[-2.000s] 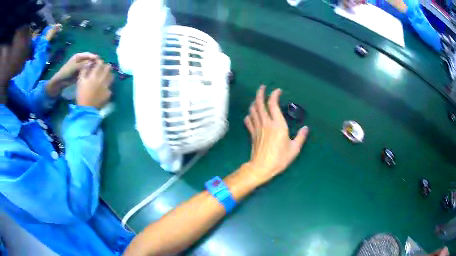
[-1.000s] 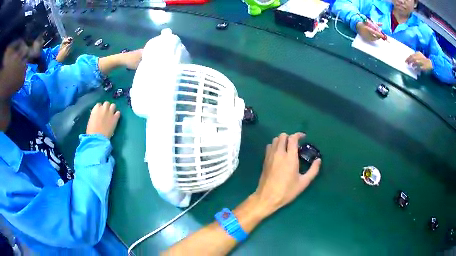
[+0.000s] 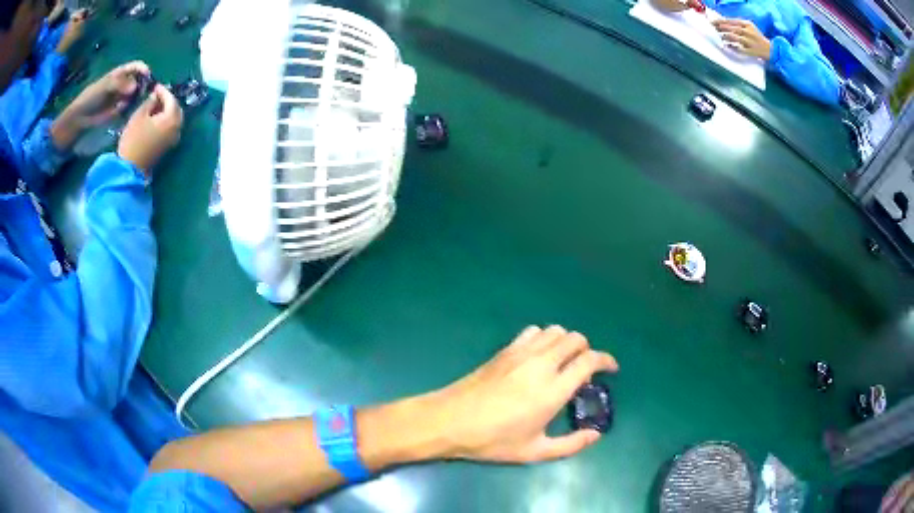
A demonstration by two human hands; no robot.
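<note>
My left hand [image 3: 526, 396], with a blue wrist strap [image 3: 341, 441], lies low over the green bench. Its thumb and fingertips are around a small black unit [image 3: 592, 408] that rests on the bench and touch its sides. At the lower right corner a skin-coloured patch [image 3: 898, 497] beside a dark shape may be my right hand. It is cut off by the frame edge, and what it holds cannot be told. The round grey perforated plate [image 3: 708, 483] lies at the bottom, right of the held unit.
A white fan [image 3: 326, 140] stands on the left, its cord [image 3: 271, 326] running along the bench. A pale round part [image 3: 687, 262] and several black units [image 3: 754, 317] lie to the right. A clear bag [image 3: 779, 486] and a grey rail [image 3: 877, 436] are at lower right. Other workers sit left and across.
My left hand has moved nearer to the front edge, and the black unit has moved with it, away from the fan. The view has shifted too. The round plate is back in view.
</note>
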